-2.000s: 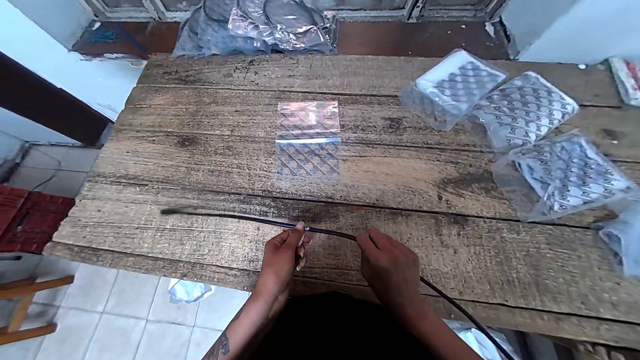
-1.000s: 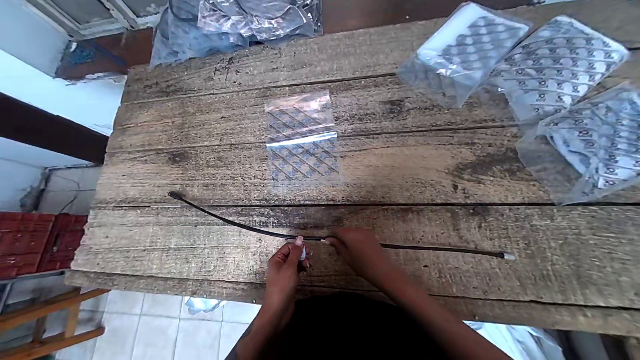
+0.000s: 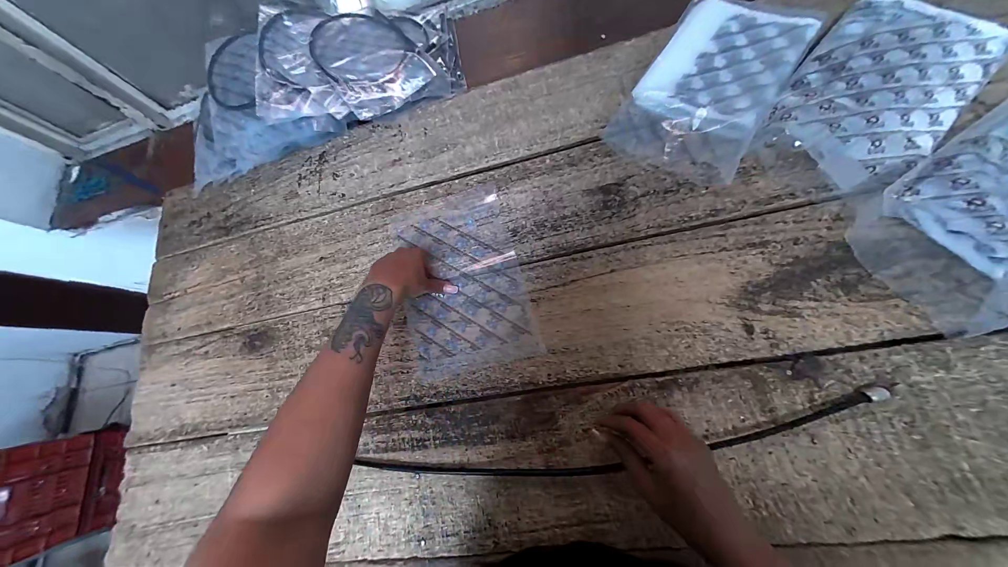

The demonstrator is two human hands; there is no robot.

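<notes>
My left hand [image 3: 413, 272] reaches over the wooden table and has hold of the left edge of a clear printed plastic bag [image 3: 480, 315] that lies flat, its thumb on top. Along the near boards runs a black cable [image 3: 504, 472] with a metal end piece [image 3: 876, 393] at the right; my left forearm hides its left part. My right hand [image 3: 650, 441] rests over the cable with its fingers bent; whether it grips the cable is hard to see.
Several clear bags with coiled black cables [image 3: 362, 51] lie at the back left edge. Stacks of printed plastic bags [image 3: 724, 79] lie at the back right. A red plastic crate [image 3: 63, 480] stands beyond the table's left side.
My left hand has left the cable and moved forward to the plastic bag. My right hand remains near the cable. The view has turned and come closer.
</notes>
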